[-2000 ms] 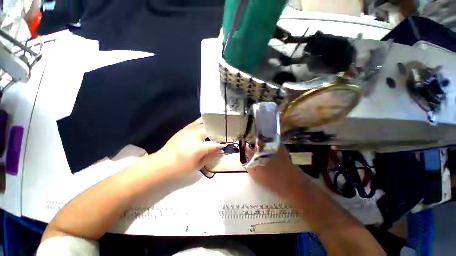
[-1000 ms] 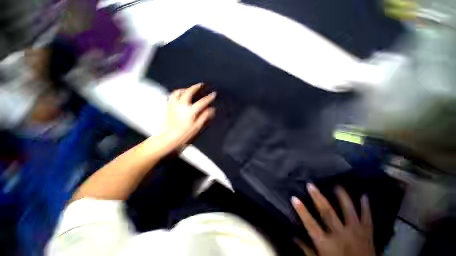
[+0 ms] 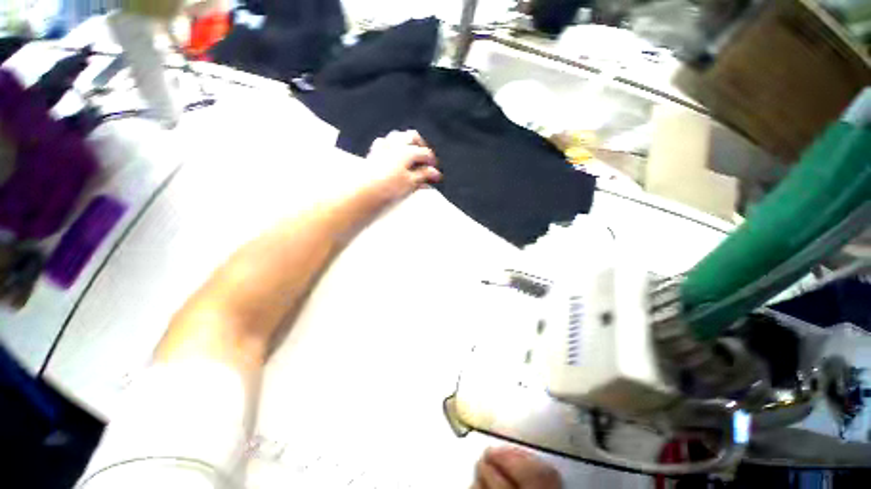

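A dark garment panel (image 3: pixel 497 153) lies bunched and folded along the far side of the white table. My left hand (image 3: pixel 406 164) is stretched out to its near edge, fingers curled on the cloth. My right hand (image 3: pixel 516 468) is low at the bottom edge, partly cut off, beside the machine bed; its fingers look curled and I cannot tell if it holds anything. The off-white sewing machine head (image 3: pixel 611 334) stands at the right. The needle area is hard to make out.
A green tube-like object (image 3: pixel 783 239) rises above the machine. Purple items (image 3: pixel 86 241) lie at the left. A metal-link watch band (image 3: pixel 683 344) is around the machine head. A brown box-like object (image 3: pixel 783 76) is at the upper right.
The view has swung back to the machine table. The dark panel that lay under both hands is out of the near area. My left hand is now at dark cloth on the far side.
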